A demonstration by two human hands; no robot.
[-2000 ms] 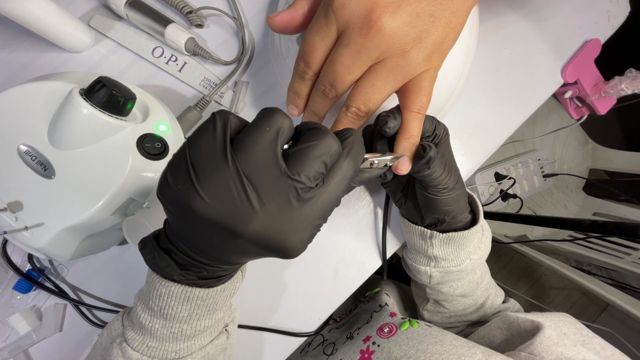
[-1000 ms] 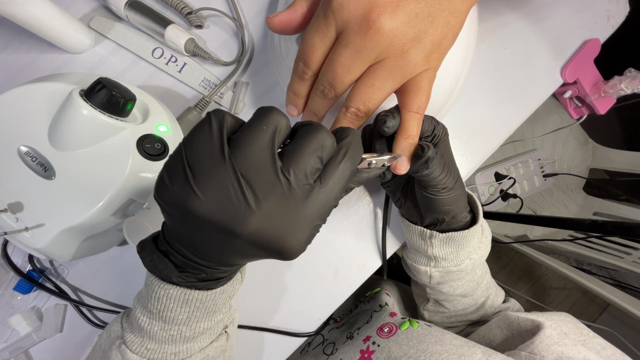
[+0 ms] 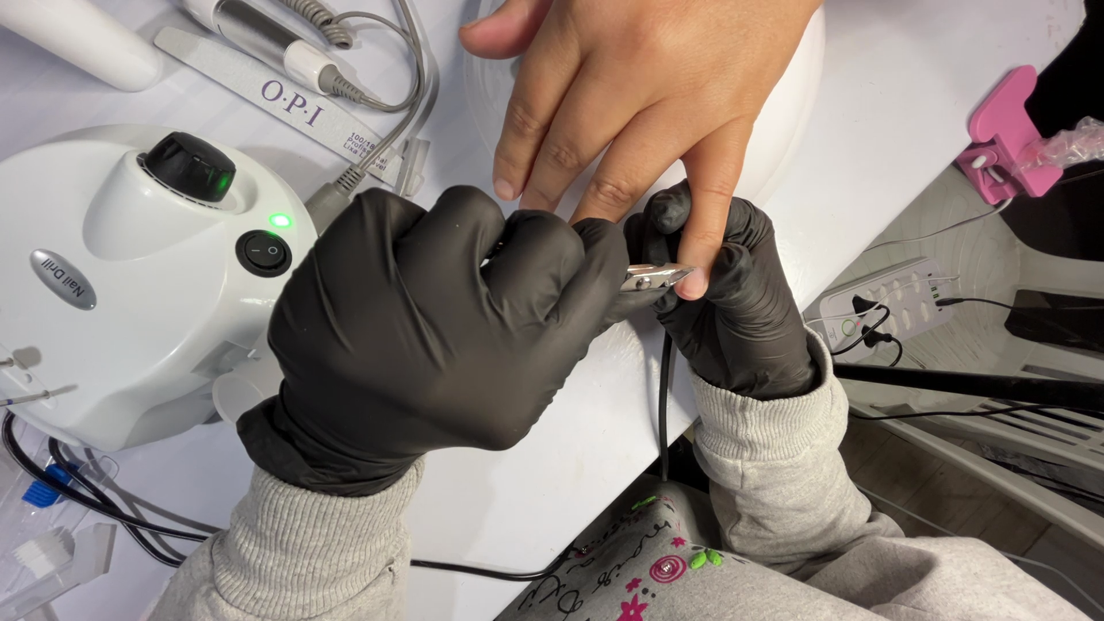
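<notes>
My left hand [image 3: 448, 319], in a black glove, is closed around metal cuticle nippers [image 3: 647, 277]. Their jaws point right and touch the side of the little fingertip, near the nail, of another person's bare hand [image 3: 647, 86]. That hand reaches in from the top, palm down, fingers spread. My right hand [image 3: 733, 293], also black-gloved, grips this little finger [image 3: 712, 198] from both sides, with the fingertip showing between my fingers. The nippers' handles are mostly hidden in my left hand, and whether the jaws are parted is hard to tell.
A white nail drill unit [image 3: 129, 345] with a lit green light stands at left. Behind it lie a nail file [image 3: 216, 73] and the drill handpiece [image 3: 267, 39]. A white round-edged object [image 3: 798, 112] is under the other person's hand. At right are a pink clamp [image 3: 1005, 129] and a power strip [image 3: 888, 302].
The fingers of my left hand have shifted slightly around the nippers. My right hand and the other person's hand have stayed in place.
</notes>
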